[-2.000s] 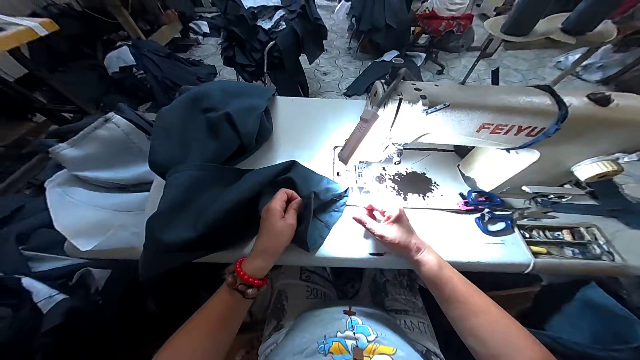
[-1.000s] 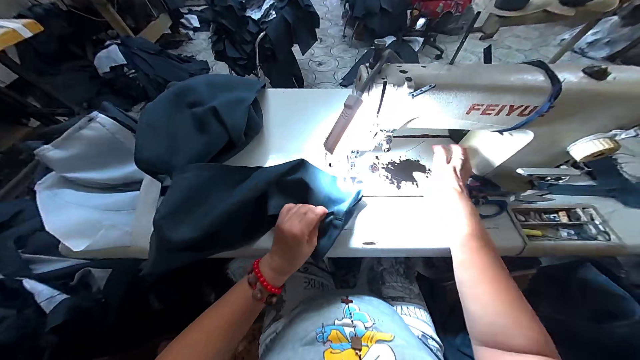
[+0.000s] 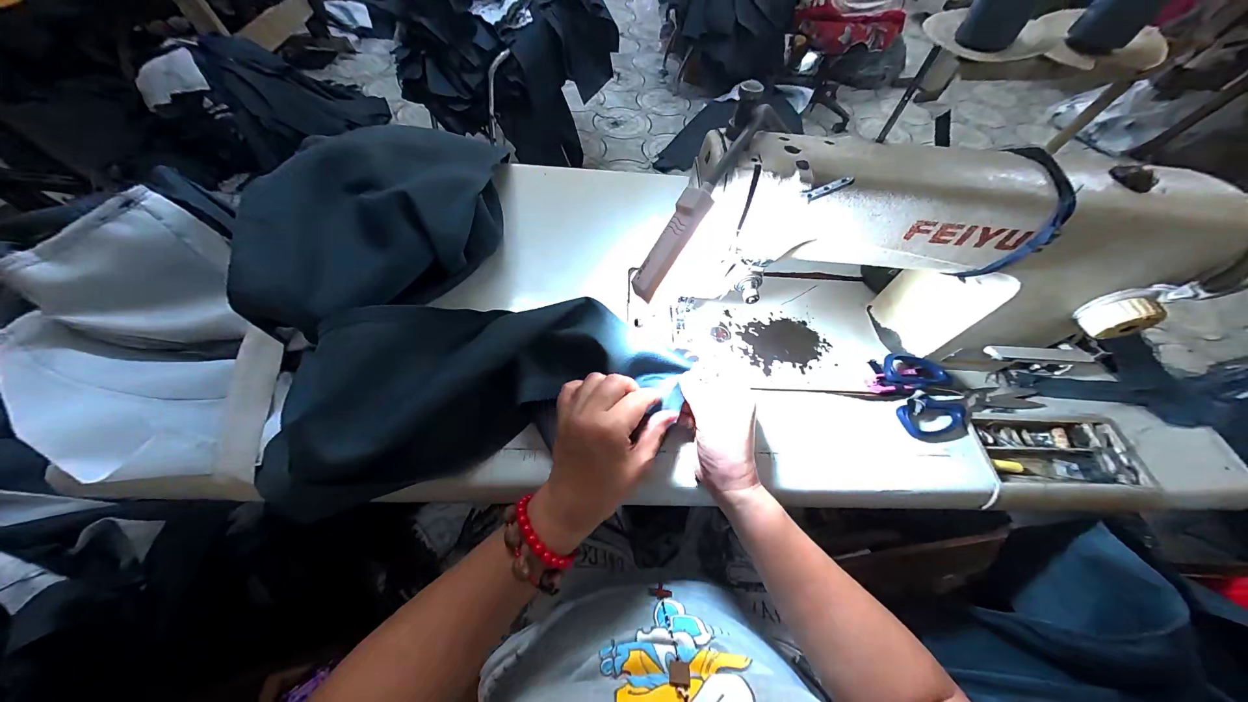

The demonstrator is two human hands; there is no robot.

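Note:
Dark navy fabric (image 3: 419, 390) lies across the white table of a Feiyu sewing machine (image 3: 936, 205). My left hand (image 3: 606, 429), with red beads at the wrist, grips the fabric near its right end. At the same end, my right hand (image 3: 723, 424) has its fingertips at the fabric's edge, just in front of the needle area; strong lamp glare washes out its fingers, so its hold is unclear. The presser foot and needle are also lost in glare. A slim lamp (image 3: 673, 244) hangs left of the machine head.
Blue-handled scissors (image 3: 931, 414) rest right of the needle area, beside a compartment tray (image 3: 1063, 453) of small parts. Pale fabric pieces (image 3: 117, 390) lie at the left. A thread cone (image 3: 994, 24) stands at the upper right, and dark garments (image 3: 497, 78) hang behind the table.
My right hand has come back from the right side of the machine bed to the fabric's edge beside my left hand. My left hand stays on the fabric.

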